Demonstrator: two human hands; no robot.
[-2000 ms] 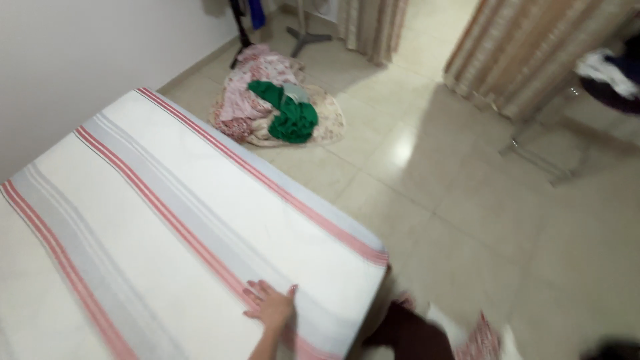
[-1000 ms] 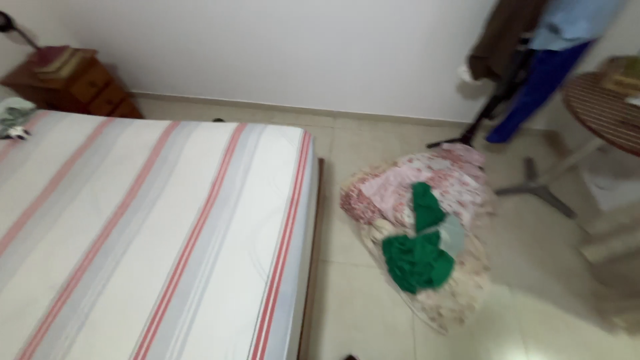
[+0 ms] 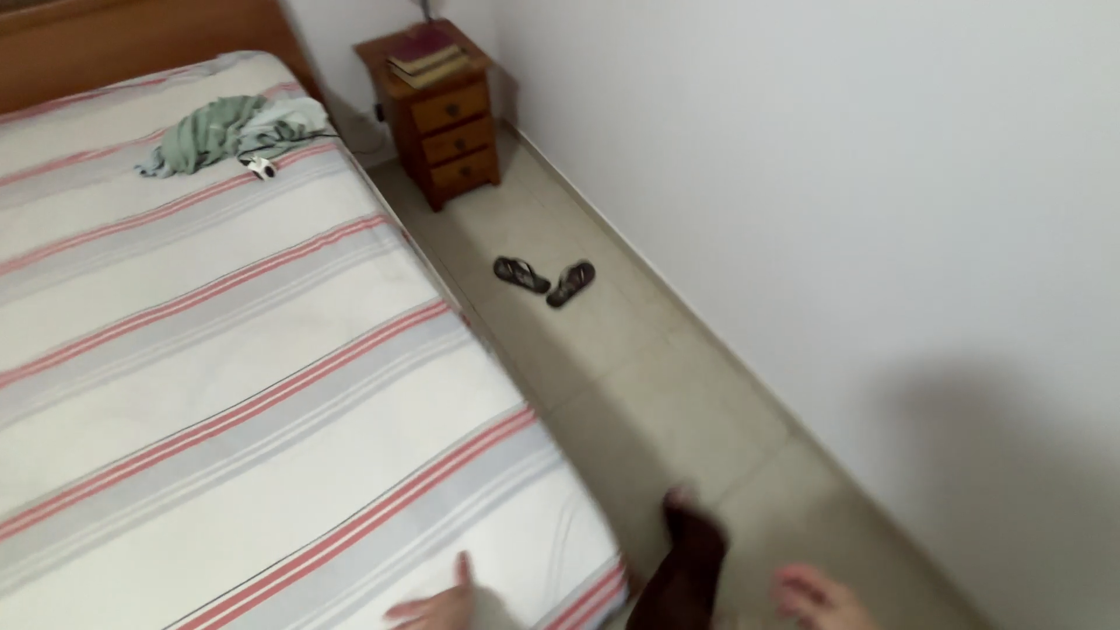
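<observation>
My left hand (image 3: 437, 604) is at the bottom edge, over the near corner of a bed with a striped sheet (image 3: 262, 350); its fingers are spread and it holds nothing. Whether it touches the sheet I cannot tell. To the right, my right hand (image 3: 818, 595) hangs blurred above the tiled floor, its fingers partly curled and nothing visible in it. On the far part of the bed lies a crumpled green and pale cloth (image 3: 214, 136), with a small white and black object (image 3: 260, 166) beside it.
A wooden nightstand (image 3: 451, 131) with books (image 3: 424, 57) on top stands by the headboard (image 3: 140, 44). Black flip-flops (image 3: 522, 275) lie on the floor between bed and wall (image 3: 831, 219). My dark-clothed leg (image 3: 687, 569) is in this passage.
The view has swung to the bed's other side, toward the headboard and nightstand. A hand lay on the sheet two seconds ago; no hand showed one second ago, and both are in view now.
</observation>
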